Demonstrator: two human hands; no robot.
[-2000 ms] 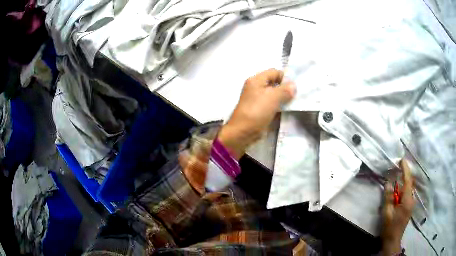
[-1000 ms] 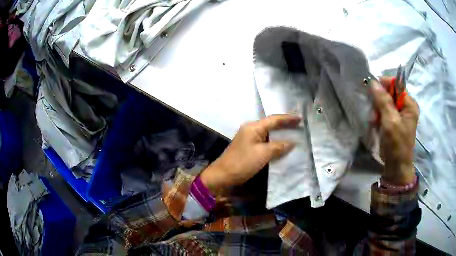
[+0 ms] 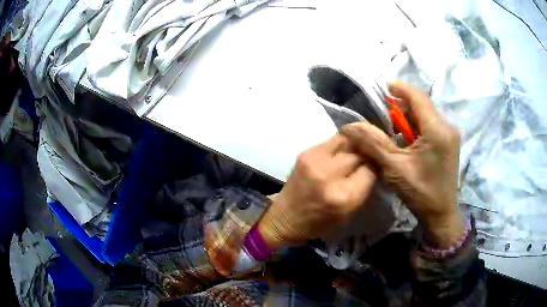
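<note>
A pale jacket (image 3: 474, 126) lies crumpled on the right of the white table. A curled part of it, grey inside, stands up above my two hands. My left hand (image 3: 327, 192) is closed on the jacket cloth with its fingertips against my right hand. My right hand (image 3: 420, 159) pinches the same cloth and also holds the orange-red thread snips (image 3: 400, 120) in its palm. The snips' blades cannot be made out. The exact part held is mostly hidden by my fingers.
A heap of similar garments (image 3: 120, 42) lies at the table's far left, some hanging over the edge. Blue bins (image 3: 126, 192) stand on the floor at left with garments over them. The table edge (image 3: 204, 147) runs diagonally before me. A row of buttons (image 3: 528, 247) shows at lower right.
My hands have come together on the cloth; they were apart. The jacket part, spread open a second ago, is now curled up between them. My right hand has moved left with the snips.
</note>
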